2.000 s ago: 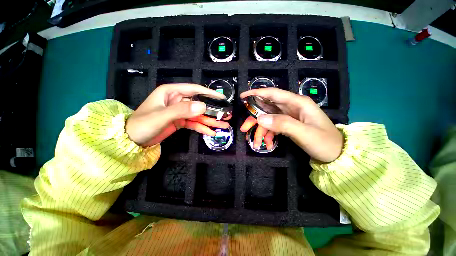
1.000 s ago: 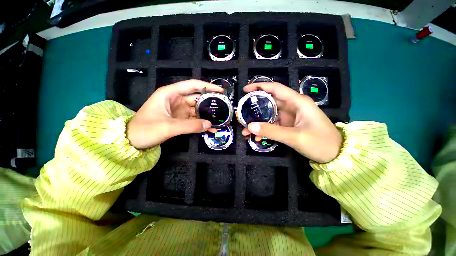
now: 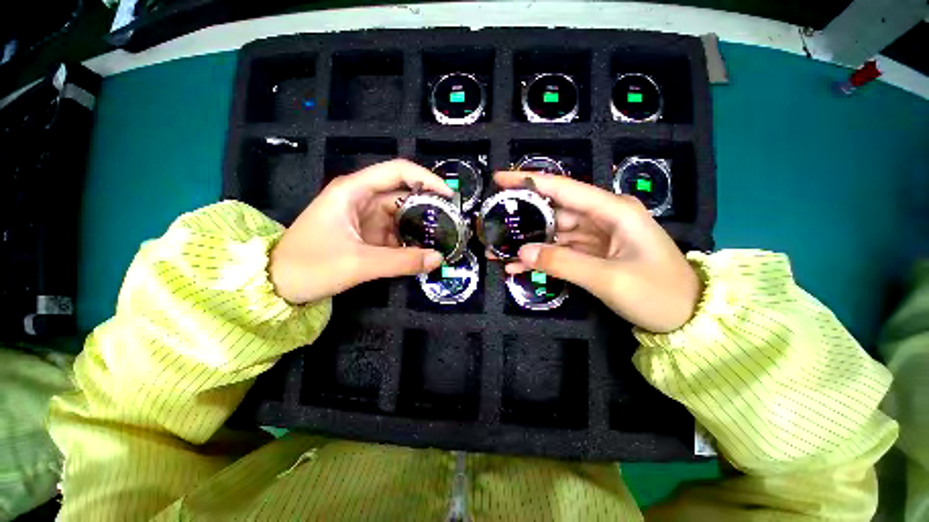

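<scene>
My left hand (image 3: pixel 351 229) holds one round smartwatch (image 3: pixel 430 226) by its rim, face up, with purple-white text lit. My right hand (image 3: pixel 601 240) holds a second smartwatch (image 3: pixel 515 224), close beside it, also with lit text. Both are above the middle of the black foam tray (image 3: pixel 458 436). More watches with small green blocks lit lie in tray pockets, such as the one at the top right (image 3: pixel 636 99) and the one in the second row (image 3: pixel 643 186). My hands partly cover the pockets below them.
A green-teal mat (image 3: pixel 784 153) lies under the tray. A small red-capped item (image 3: pixel 863 75) stands at the upper right. A white label (image 3: pixel 704 440) is at the tray's lower right corner. Dark equipment (image 3: pixel 51 194) is at the left. Another person's sleeve (image 3: pixel 910 336) shows at the right edge.
Both watches were edge-on two seconds ago, then turned face up. Since one second ago they have tilted slightly, and the right one's reflection has faded, showing its text.
</scene>
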